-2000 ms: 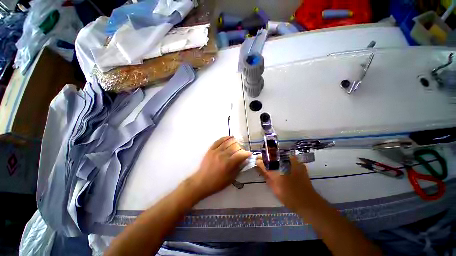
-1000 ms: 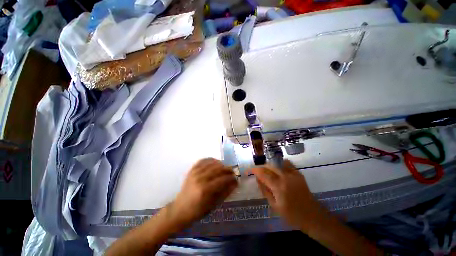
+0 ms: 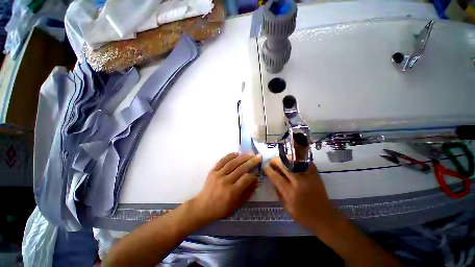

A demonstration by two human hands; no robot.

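Note:
A small part of a grey-blue fabric strip [image 3: 247, 145] shows at the needle area, beside the lit metal needle plate. My left hand [image 3: 229, 183] lies on the table with its fingertips on the strip's near end, left of the presser foot. My right hand [image 3: 298, 189] is just right of it, its fingertips at the fabric under the machine head [image 3: 364, 88]. The shiny thread guard [image 3: 299, 148] hides part of the right fingers and the needle. Most of the fabric is hidden under the hands.
A heap of cut grey-blue strips [image 3: 96, 141] lies on the table left. A brown wrapped packet [image 3: 156, 48] with white cloth is behind it. Red and green scissors [image 3: 452, 180] and small snips [image 3: 406, 159] lie right. A measuring tape [image 3: 250, 214] runs along the front edge.
The view has shifted. Both hands have moved from the front of the needle area back toward the foot, and the left fingers now press on the strip.

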